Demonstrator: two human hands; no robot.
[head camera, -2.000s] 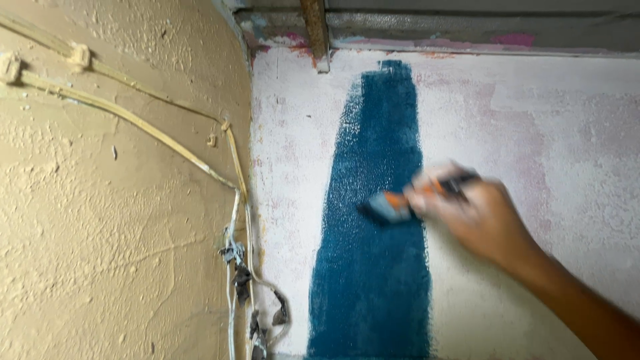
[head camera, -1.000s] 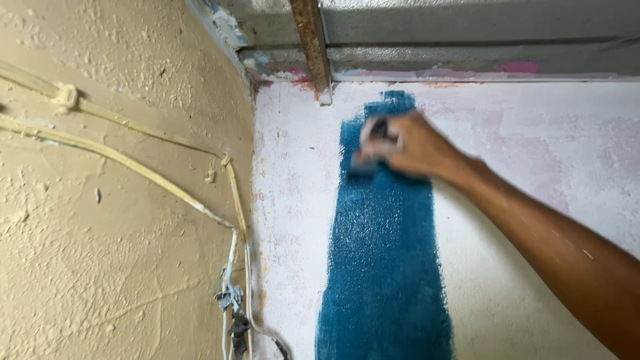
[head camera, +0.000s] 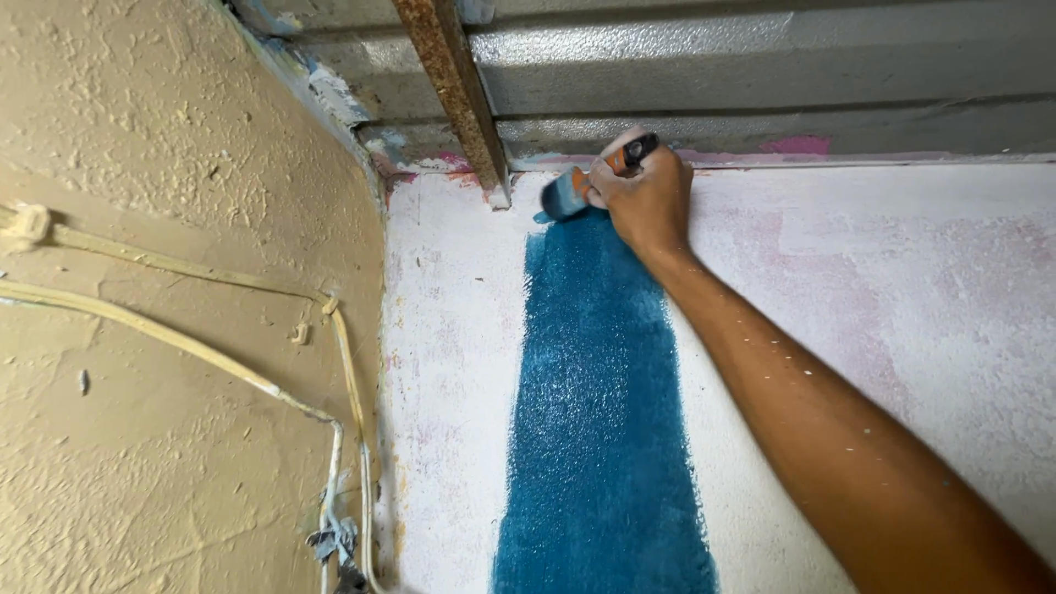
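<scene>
My right hand (head camera: 648, 194) is closed around the orange and black handle of a paintbrush (head camera: 565, 196). The brush's bristles, wet with blue paint, touch the white wall (head camera: 445, 346) near its top edge, just right of the lower end of a rusty metal beam. A small blue dab shows at the bristles' left side. Below the brush and hand, a broad vertical band of teal-blue paint (head camera: 598, 396) runs down the wall to the frame's bottom, glossy in its middle. My left hand is out of view.
A corrugated metal ceiling (head camera: 701, 74) meets the wall's top, crossed by the rusty metal beam (head camera: 462, 99). To the left stands a rough beige wall (head camera: 206, 206) with painted-over cables (head camera: 181, 330). More cables run down the corner, with grey tape-like scraps (head camera: 334, 540) around them.
My right hand has moved the brush up the wall, from the middle of the blue band to its top edge. The view has tilted up, showing more ceiling.
</scene>
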